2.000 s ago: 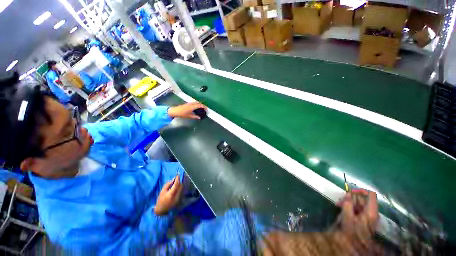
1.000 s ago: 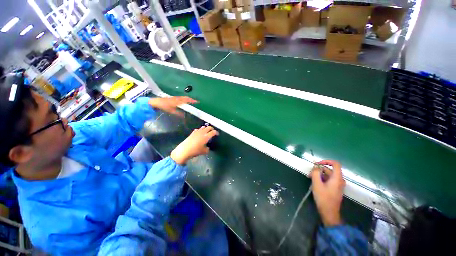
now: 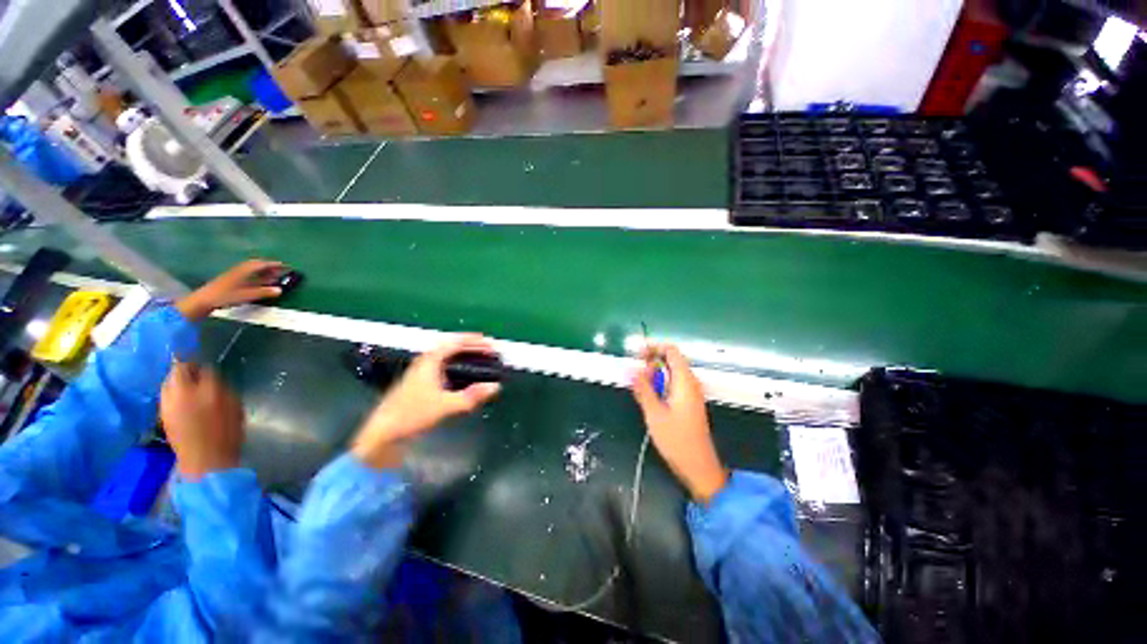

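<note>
My left hand (image 3: 421, 396) grips a black ribbed housing (image 3: 473, 369) at the bench edge by the white rail. My right hand (image 3: 677, 409) is to its right, fingers closed on a small thin item with a blue part (image 3: 659, 379) and a dark tip pointing up; what it is exactly cannot be told. A thin pale grey cable (image 3: 637, 484) runs from below my right hand down and left across the dark green bench (image 3: 516, 528). Another dark item (image 3: 374, 361) lies just left of my left hand, partly hidden.
A person's hand holds a black part (image 3: 287, 282) by the belt at left. White scraps (image 3: 579, 457) lie between my hands. A labelled clear bag (image 3: 824, 466) and black trays (image 3: 1006, 503) are at right. Another compartment tray (image 3: 868, 170) stands across the green belt (image 3: 541, 283).
The view has swung right. My left hand now shows, holding the ribbed housing. The neighbour's hands are now at the far left. My right hand still pinches its item near the rail.
</note>
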